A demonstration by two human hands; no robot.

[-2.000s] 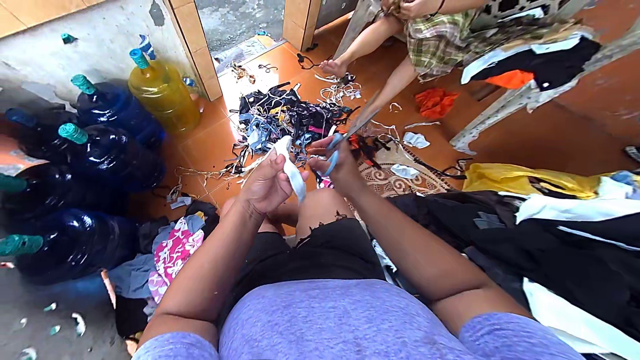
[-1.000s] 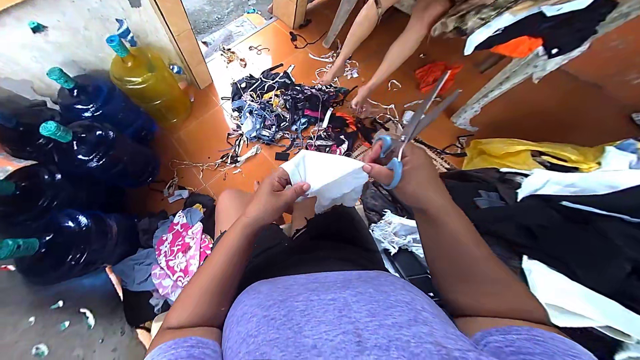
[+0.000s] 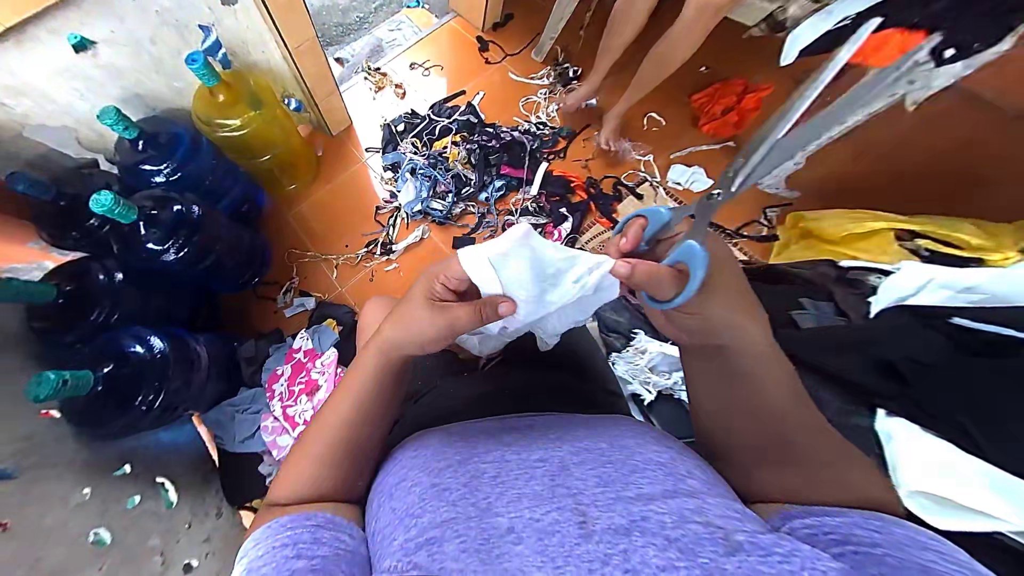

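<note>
My left hand [image 3: 436,308] pinches the left edge of a piece of white cloth [image 3: 540,280], thumb on top. On the other side, my right hand [image 3: 688,284] has its fingers through the blue handles of a pair of scissors [image 3: 708,200] and holds the cloth's right edge at its fingertips. The scissor blades stand apart and point up and to the right, away from the cloth. The cloth is spread between both hands above my lap. Beyond it, a heap of fabric scraps [image 3: 472,160] lies on the tiled floor.
Large blue bottles [image 3: 192,240] and a yellow bottle [image 3: 252,132] stand at the left. Pink floral cloth [image 3: 300,392] lies beside my leg. Black fabric [image 3: 904,344] and a yellow bag [image 3: 896,232] are at the right. Another person's bare legs [image 3: 640,64] are ahead, near red cloth [image 3: 728,108].
The white cloth, narrow and bunched two seconds ago, is now spread between my hands. The scissors have swung from near the cloth to point up and right. The other person's legs have shifted.
</note>
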